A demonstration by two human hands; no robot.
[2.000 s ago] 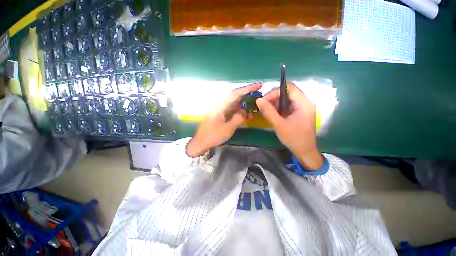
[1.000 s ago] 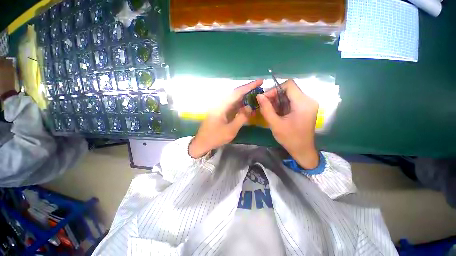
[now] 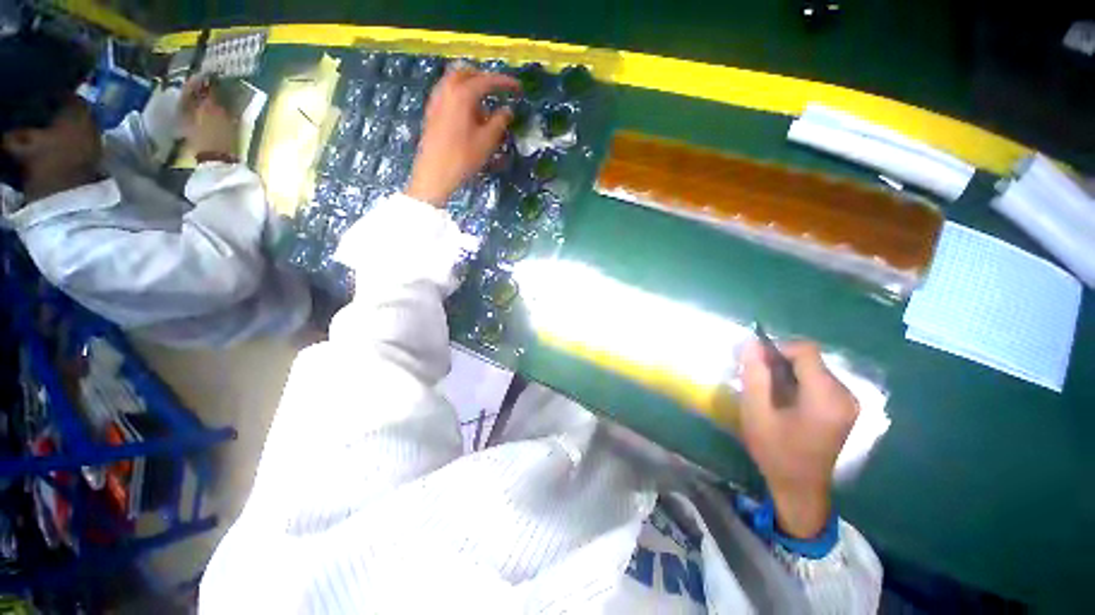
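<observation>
My left hand (image 3: 459,135) is over the upper part of the clear blister tray (image 3: 366,132), fingers bent down at the pockets. Its fingertips are small and blurred, so I cannot tell whether they hold a round module. Yellowish-green round modules (image 3: 532,204) show in the tray's right-hand pockets. My right hand (image 3: 799,415) holds the dark tweezers (image 3: 781,375), tip pointing up and left, over the right part of the glaring white liner sheet (image 3: 648,322). Yellow areas (image 3: 684,390) show along the liner's near edge.
The amber stack (image 3: 769,207) lies beyond the liner. A white gridded sheet (image 3: 1003,306) and white rolls (image 3: 883,150) are at the right. A white scrap (image 3: 546,138) sits on the tray. Another person (image 3: 156,228) works at the left beside a pale yellow sheet (image 3: 294,132).
The view has turned left. My left hand has left the right hand and moved up-left over the tray. My right hand stays at the liner with the tweezers; no module shows beside it.
</observation>
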